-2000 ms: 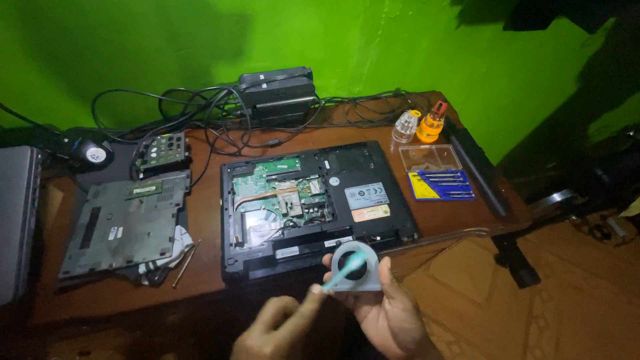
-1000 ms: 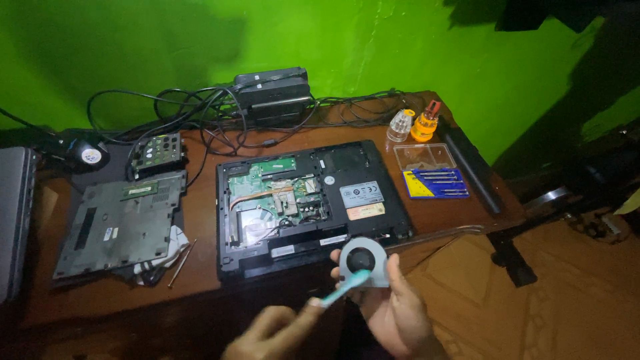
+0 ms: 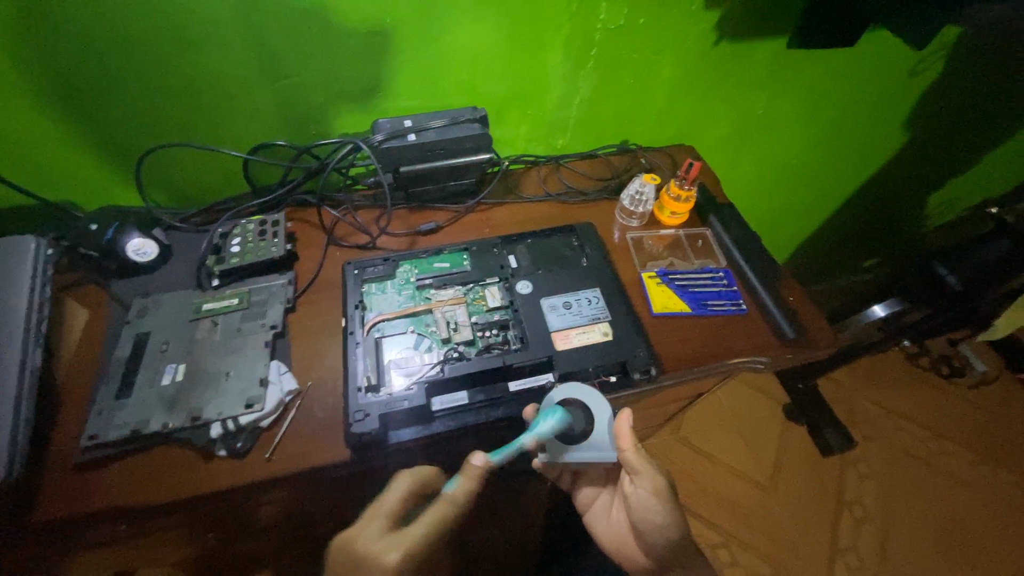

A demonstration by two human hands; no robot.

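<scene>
My right hand (image 3: 628,496) holds a laptop cooling fan (image 3: 600,445) with a pale housing and a round dark opening, near the table's front edge. A teal brush (image 3: 524,444), blurred at its head, is gripped in my left hand (image 3: 412,516); its head lies over the fan's opening. Just behind the fan is an upturned black laptop (image 3: 608,256) with its bottom cover off. Its green circuit board (image 3: 384,300) and copper heat pipe (image 3: 408,310) show. The brush head hides part of the fan blades.
Left lie the bottom cover (image 3: 184,352), a memory module (image 3: 220,304), a metal drive caddy (image 3: 250,244), a cloth (image 3: 272,392) and thin screwdrivers (image 3: 288,422). Right are a screwdriver set (image 3: 694,291), an orange bit holder (image 3: 676,200) and a black bar (image 3: 748,264). Cables (image 3: 352,176) run behind.
The brush has shifted over the fan between frames, and the fan's tilt has varied. Both hands have kept their hold.
</scene>
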